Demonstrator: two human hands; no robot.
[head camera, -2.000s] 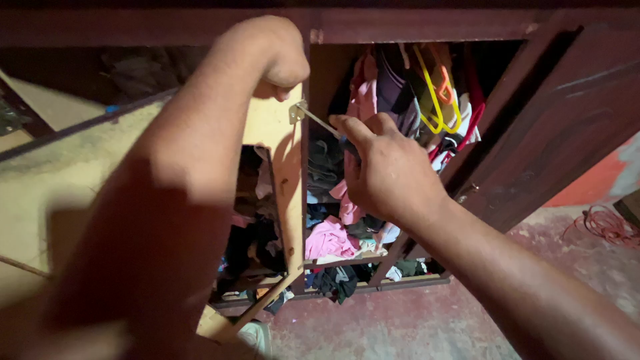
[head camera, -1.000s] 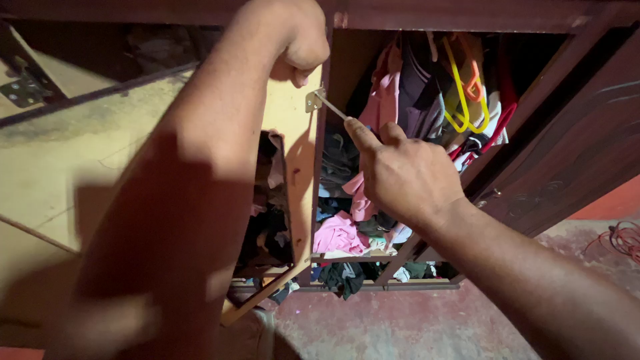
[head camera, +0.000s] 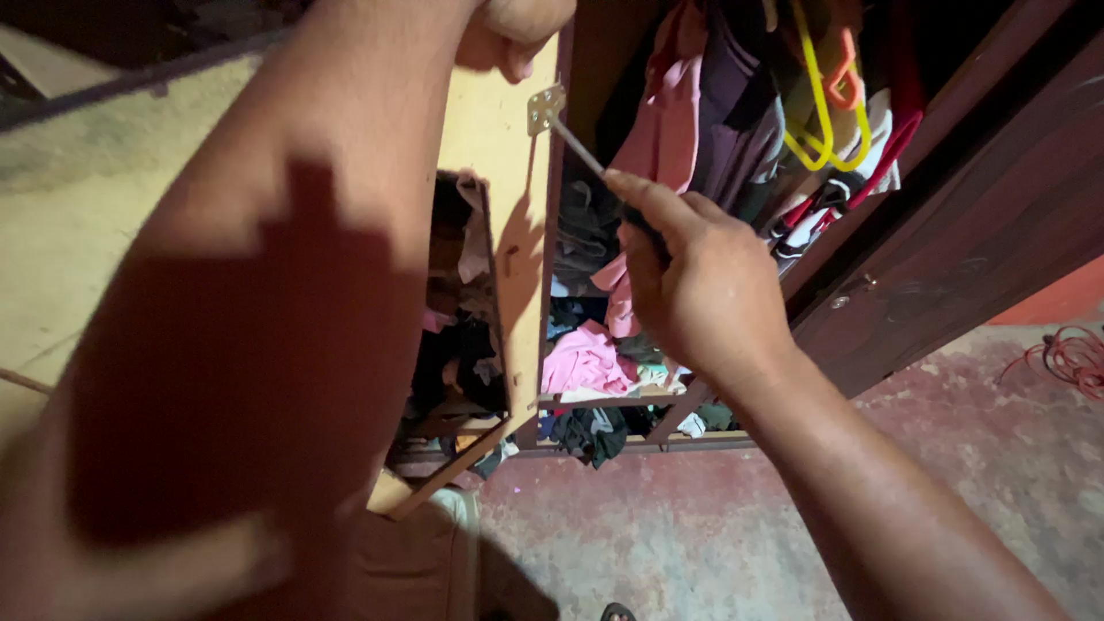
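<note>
My right hand (head camera: 703, 276) is closed around the dark handle of a screwdriver (head camera: 582, 148). The shaft slants up and left, and its tip meets a metal hinge plate (head camera: 545, 109) on the edge of a pale wooden door panel (head camera: 483, 129). Just above the plate, at the top edge of the view, my left hand (head camera: 530, 21) lies against the door's edge with its fingers bent; its grip is partly out of view. My left forearm covers much of the panel.
Behind the door stands a dark wooden wardrobe with clothes, a pink cloth (head camera: 586, 358) and yellow hangers (head camera: 815, 129). A carved dark door (head camera: 966, 207) is on the right. Red cable (head camera: 1069, 362) lies coiled on the floor (head camera: 655, 535). A brown padded item (head camera: 414, 552) is below.
Both hands stay near the hinge plate, and the screwdriver is still in my right hand at the plate. The view has shifted somewhat.
</note>
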